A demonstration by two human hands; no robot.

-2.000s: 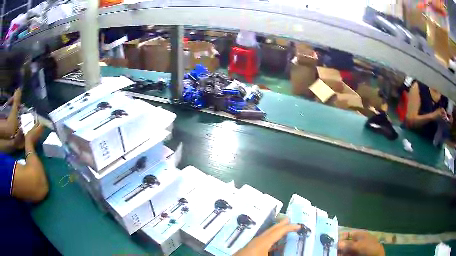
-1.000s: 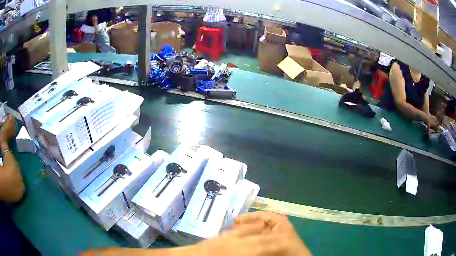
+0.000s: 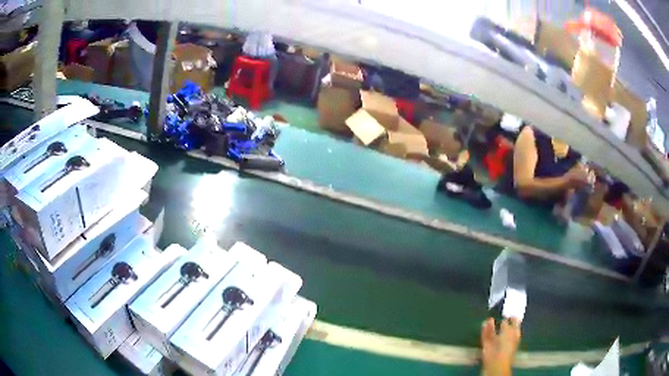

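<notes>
A small open box or sleeve [image 3: 507, 283], grey above with a white lower flap, stands on the dark green belt at right. My right hand [image 3: 501, 345] is at its near side, fingers pointing up and slightly apart; the fingertips are at the white flap's lower edge, and whether they touch it is unclear. My left hand is not in view. Closed white retail boxes [image 3: 227, 316] with a dark printed device lie in a slanted row at lower left. More boxes [image 3: 66, 198] are stacked behind them at left, the top one with a raised flap.
A pale overhead shelf [image 3: 330, 37] crosses above, on posts [image 3: 161, 81]. The far bench [image 3: 367, 172] holds a blue and black parts pile [image 3: 213, 125] and a black lump [image 3: 463, 188]. A person [image 3: 543, 165] works there. A white piece [image 3: 601, 363] is at lower right.
The view has swung right, so the boxes sit further left. A hand near the box row a second ago is no longer there; my right hand now reaches to the open box on the belt.
</notes>
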